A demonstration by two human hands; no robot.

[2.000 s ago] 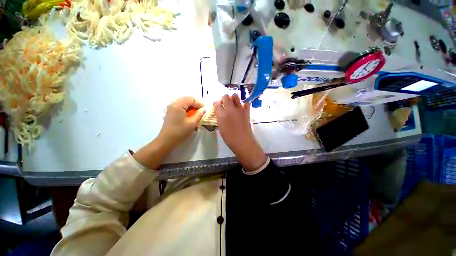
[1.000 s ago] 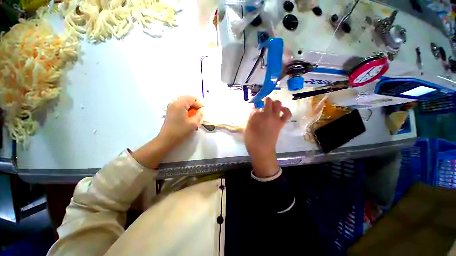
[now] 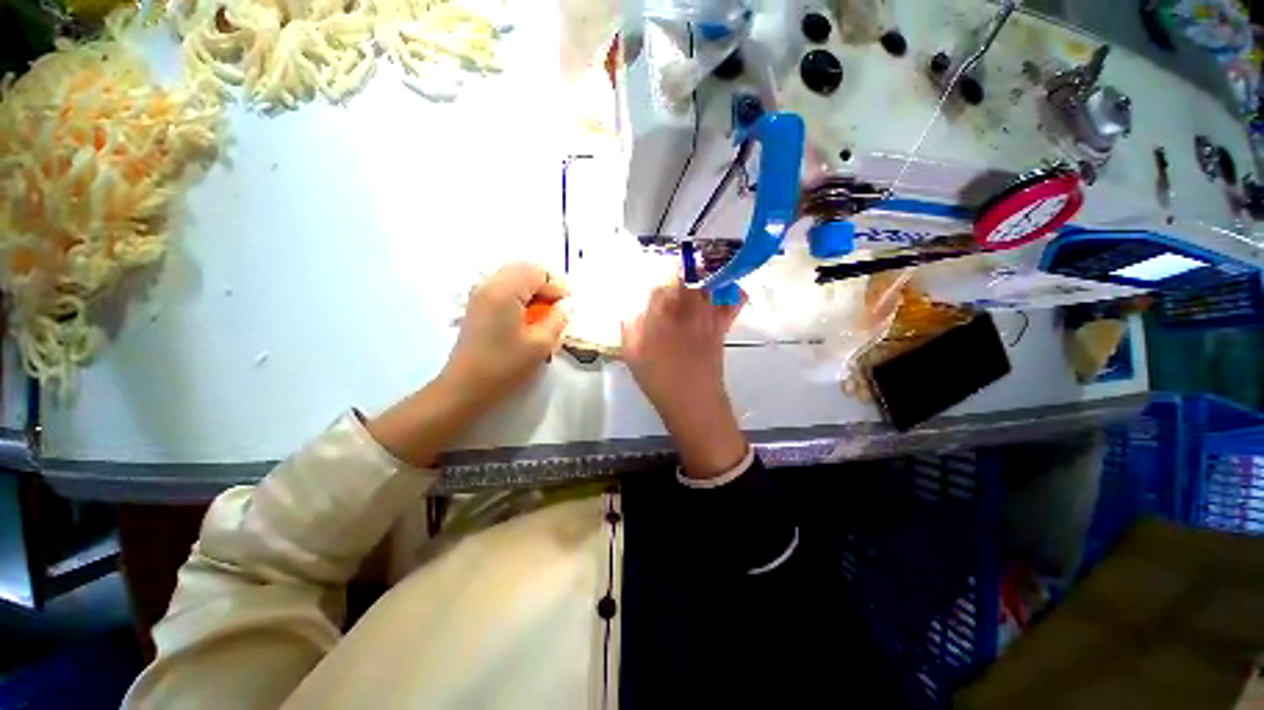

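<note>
My left hand is closed on an orange piece, which shows at its fingertips left of the needle area. A narrow cream strip runs from my left hand to my right hand. My right hand is at the front of the needle area, its fingertips under the blue guard; its fingers look closed on the strip's other end, partly hidden. A small dark metal shape, perhaps snips, lies on the table under the strip. The presser foot is lost in glare.
A tangled cream-peach pile is at the far left, with cream bunches behind. The white machine head carries a red-rimmed dial. A smartphone and an orange-filled plastic bag lie right. Blue crates stand below right.
My right hand moved right, away from my left hand, then back left to the needle area. The cream strip was stretched out, and now a shorter length shows. My left hand stayed nearly still.
</note>
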